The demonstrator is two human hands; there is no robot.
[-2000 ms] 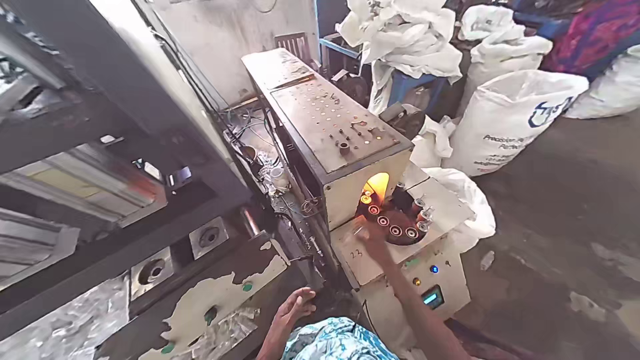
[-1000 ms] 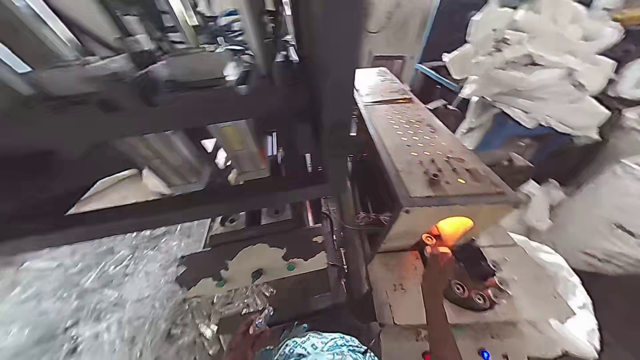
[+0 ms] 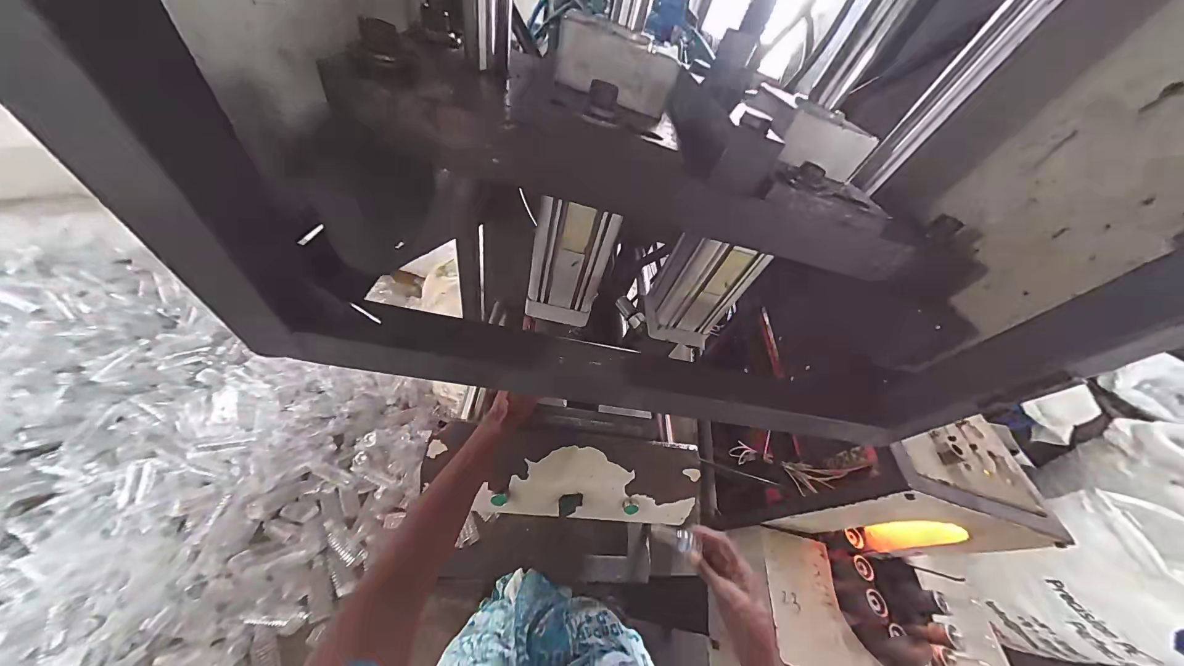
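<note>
My left hand (image 3: 511, 407) reaches past the near edge of the machine's frame, above the peeling metal panel (image 3: 578, 476); its fingers are partly hidden by the dark crossbar, and what they touch cannot be seen. My right hand (image 3: 721, 560) is lower and to the right, its fingers closed on a small clear plastic preform (image 3: 684, 541), which is blurred. Right of that hand stands the heating oven (image 3: 980, 481), with an orange glowing opening (image 3: 916, 535) and a curved row of round holders (image 3: 875, 601) at its front.
A dark steel machine frame (image 3: 592, 365) crosses the view, with metal cylinders (image 3: 573, 259) behind it. A large heap of clear plastic preforms (image 3: 203, 444) spreads on the left. Loose wires (image 3: 814, 472) lie between frame and oven. White sacks (image 3: 1110, 518) stand at the right.
The view has swung left to the machine frame. My right hand has left the oven's glowing opening. My left hand has moved forward from near my lap to the machine.
</note>
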